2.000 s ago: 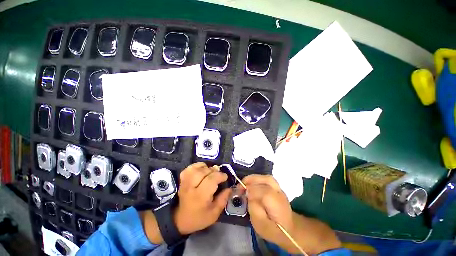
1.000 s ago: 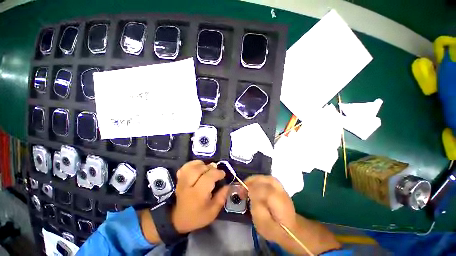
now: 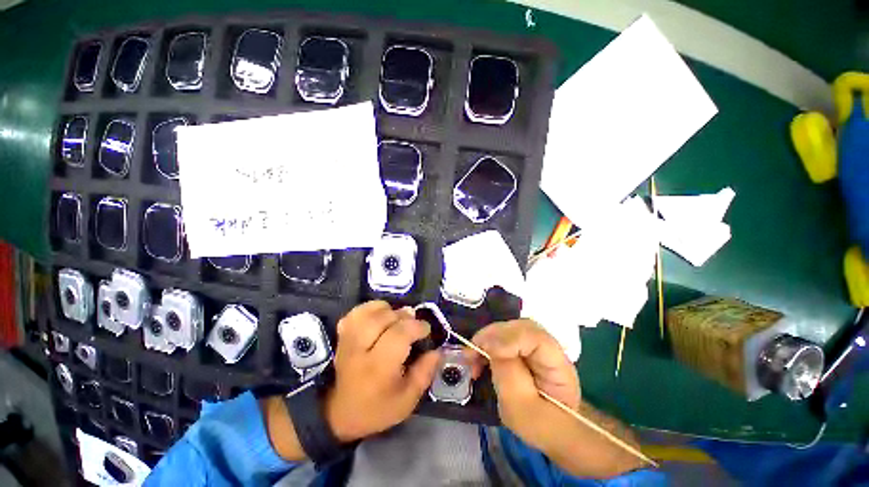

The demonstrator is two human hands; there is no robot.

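Observation:
My left hand (image 3: 379,369), bare with a dark wristband, holds a watch case (image 3: 434,323) in its fingertips above the near edge of the foam tray. The case is dark with a shiny silver rim, and the fingers partly hide it. My right hand (image 3: 530,382), bare, pinches a thin tan bamboo stick (image 3: 593,425). The stick's front tip meets the rim of the case on its right side. A watch assembly, back up (image 3: 452,377), lies in the tray pocket just below the case.
The black foam tray (image 3: 443,129) holds many watches, with a handwritten label slip (image 3: 282,181) on it. To its right are a blank paper sheet (image 3: 631,116), crumpled wipes (image 3: 610,271), spare sticks, and a tan-brown bottle (image 3: 721,340) with a metal top. A blue-and-yellow object (image 3: 853,162) stands at the right edge.
My right hand has shifted slightly right and changed its finger pose; the stick's rear end now points further right and less steeply down. My left hand still holds the case.

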